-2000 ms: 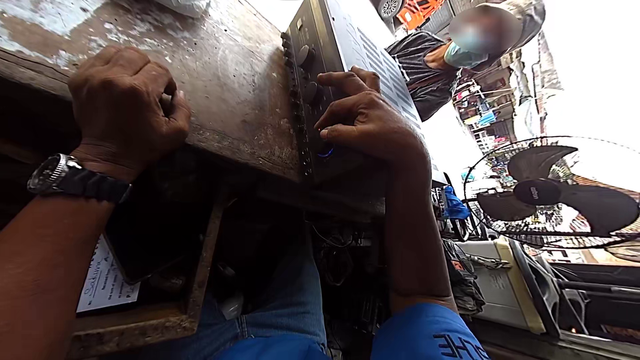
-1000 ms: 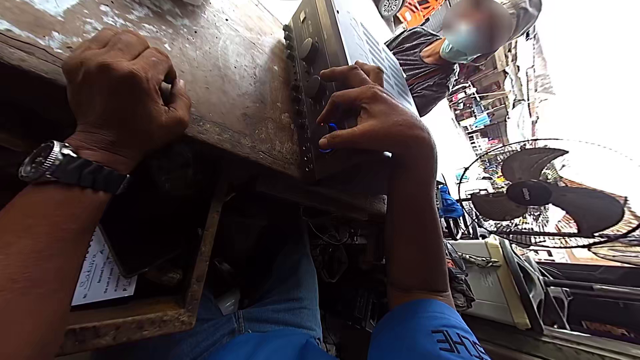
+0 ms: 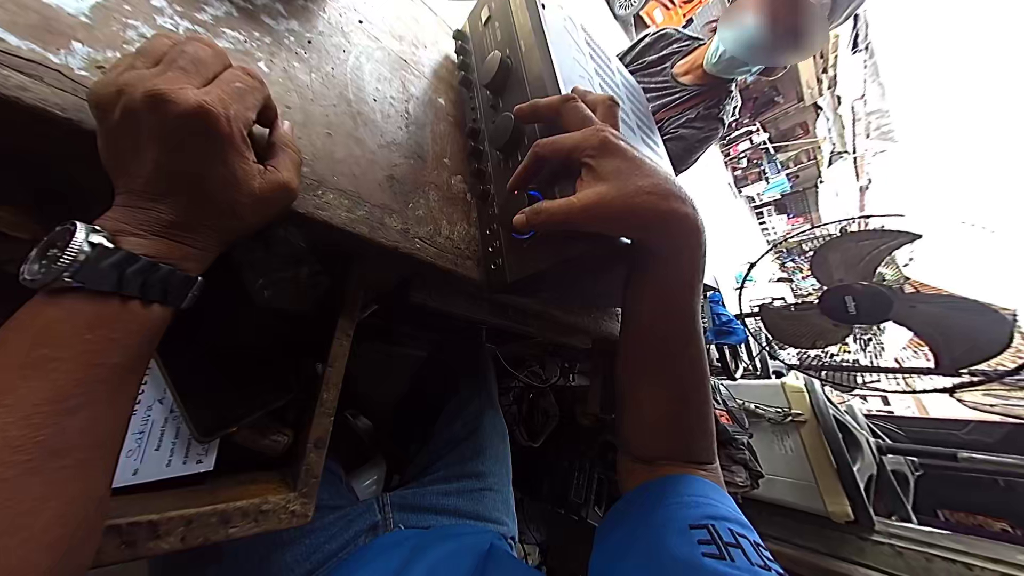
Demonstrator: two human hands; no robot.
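A black-fronted audio amplifier (image 3: 524, 48) with several knobs stands on a worn wooden workbench (image 3: 376, 120). My right hand (image 3: 604, 176) reaches over its front, with thumb and index finger around a blue-lit knob (image 3: 528, 214); another finger is close to a black knob (image 3: 504, 130). My left hand (image 3: 188, 132), with a wristwatch (image 3: 64, 260) on the wrist, rests curled at the bench edge. A small rounded object (image 3: 260, 140) shows between its thumb and fingers; what it is cannot be told.
Below the bench is an open wooden drawer (image 3: 308, 480) with a dark flat device (image 3: 232, 392) and a paper bearing writing (image 3: 164, 440). A masked person (image 3: 680, 72) is beyond the amplifier. A fan (image 3: 856, 304) stands at the right, above a pale casing (image 3: 780, 448). Cables hang under the bench.
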